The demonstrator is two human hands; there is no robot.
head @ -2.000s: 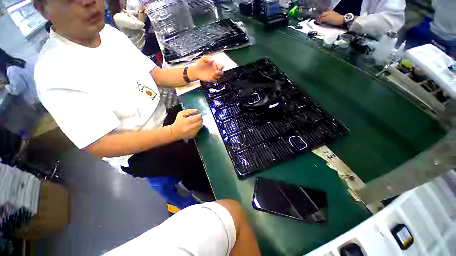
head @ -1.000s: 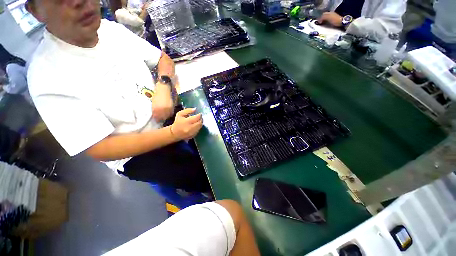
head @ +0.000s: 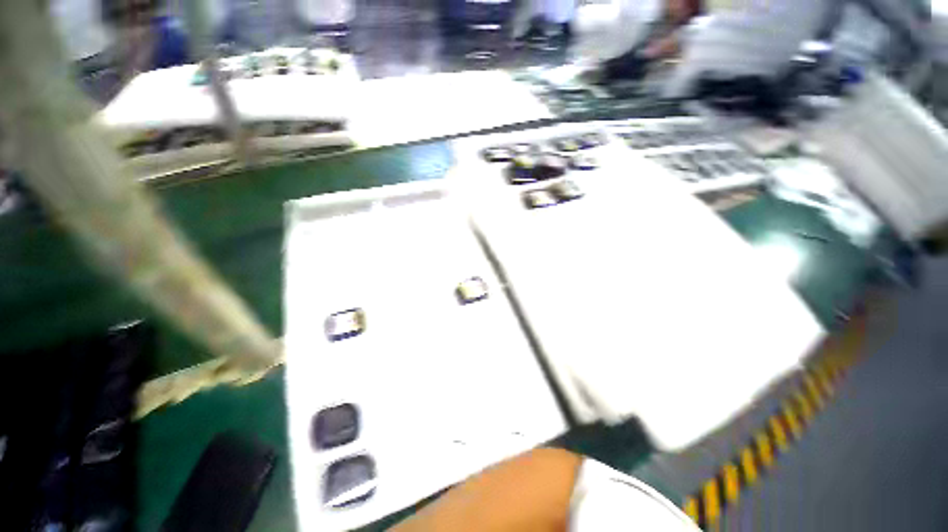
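A white parts tray [head: 426, 364] lies just in front of me, blurred and overexposed. Two dark rounded-square watch housings [head: 336, 425] lie in its near left part. Two smaller housings with pale centres, one at the left [head: 345, 324] and one at the right [head: 472, 290], lie farther up. A second white tray [head: 665, 301] is beside it on the right, with several dark pieces at its far end. A bare arm with a white sleeve [head: 624, 504] shows at the bottom edge. Neither of my hands is in view.
A dark phone-like slab [head: 220, 483] and the black blister tray [head: 62, 426] lie at the left. A blurred pale upright [head: 135, 229] crosses the left side. More white trays [head: 224, 104] are at the back. Yellow-black floor marking [head: 780, 421] runs at the lower right. People are blurred behind.
My view has swung to the right. The seated person has left the picture, the black tray and phone-like slab are now at the left edge, and the white trays fill the middle.
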